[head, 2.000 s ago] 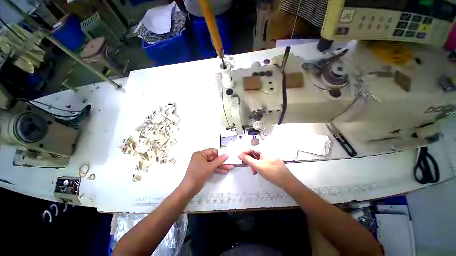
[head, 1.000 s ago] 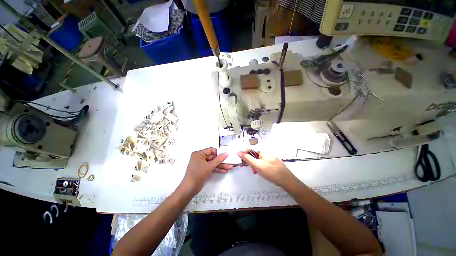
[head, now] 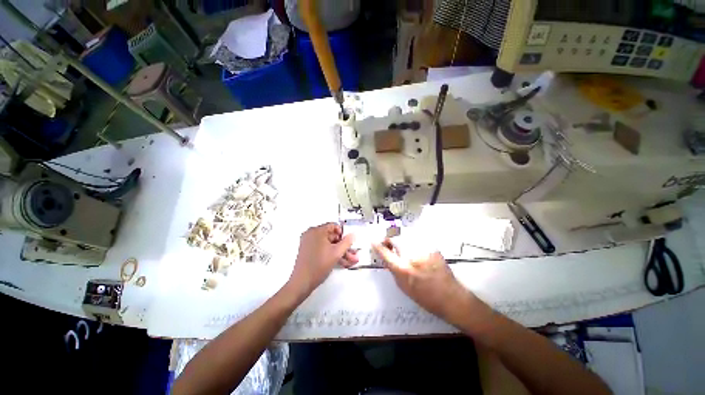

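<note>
A small white fabric piece (head: 364,248) lies at the needle area of the industrial sewing machine (head: 479,173); the bright light washes out its edges. My left hand (head: 319,253) has its fingertips on the piece's left side. My right hand (head: 421,279) is at its right side, with thumb and index finger near the cloth; whether they pinch it is washed out. The presser foot and needle (head: 379,218) are just beyond the fingertips. A loose heap of small cream and brownish fabric pieces (head: 236,220) lies left of the machine.
Pale flat pieces (head: 488,236) and a black-handled cutter (head: 533,229) lie right of the needle. Scissors (head: 663,268) lie far right. A second machine (head: 58,208) stands at left, a small box (head: 104,298) before it. A control panel (head: 603,37) hangs above at right.
My right hand has turned and shifted slightly right and down, its fingers spread differently. My left fingers have moved slightly up. The whole view has shifted slightly.
</note>
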